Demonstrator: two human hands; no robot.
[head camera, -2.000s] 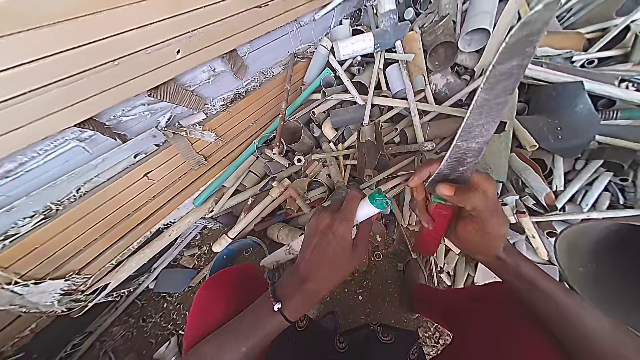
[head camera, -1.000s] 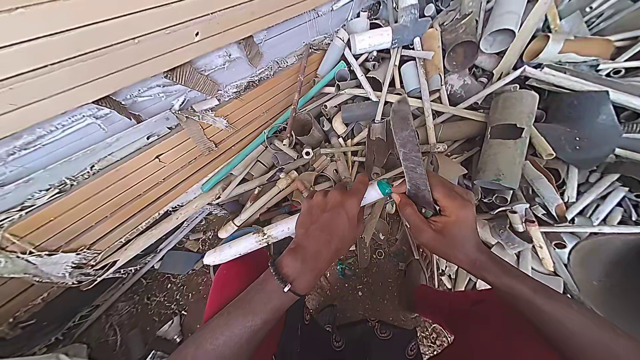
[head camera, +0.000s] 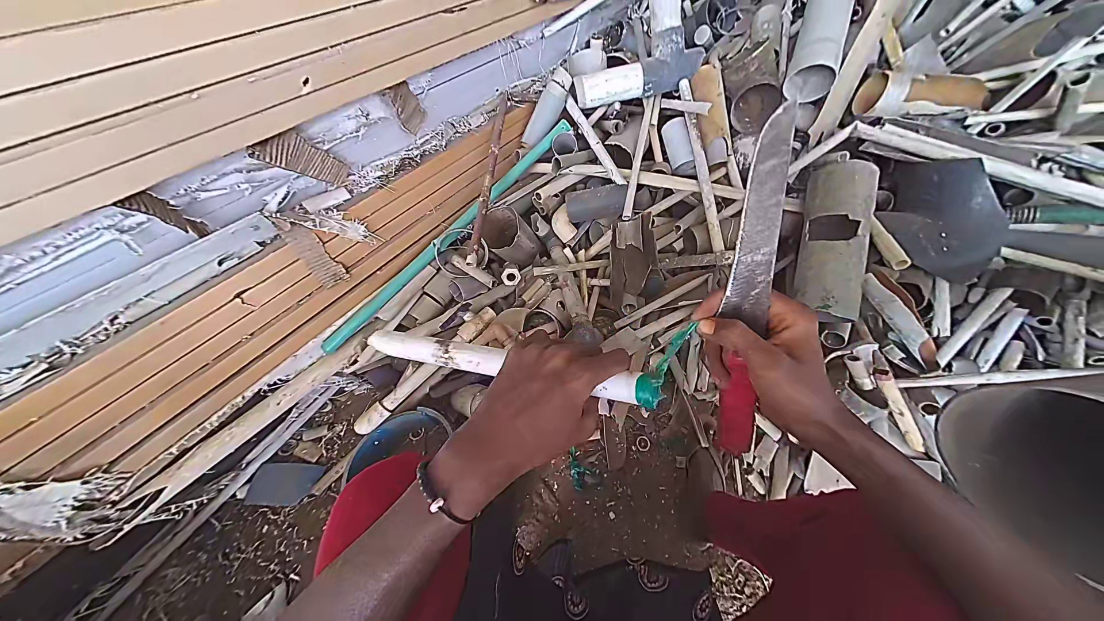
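Observation:
My left hand (head camera: 548, 401) is closed around a white plastic pipe (head camera: 440, 352) that lies slanting across the view. Green tape (head camera: 649, 390) wraps the pipe's right end, and a loose strand of it stretches up to the fingertips of my right hand (head camera: 772, 362). That same hand grips a machete (head camera: 759, 224), whose worn blade points upward and whose red handle (head camera: 736, 405) hangs below the fingers. The thumb and a finger pinch the strand beside the base of the blade.
Scrap plastic pipes, among them a broken grey pipe (head camera: 835, 241), are heaped ahead and to the right. Tan slatted panels (head camera: 172, 95) stretch along the left, with a long green pipe (head camera: 448, 237) beside them. A dark round container (head camera: 1026, 466) stands at the right.
A strand of green tape has been pulled out from the pipe's end toward my right hand. The machete blade, angled across the pipe's end one second ago, now points up and away from it.

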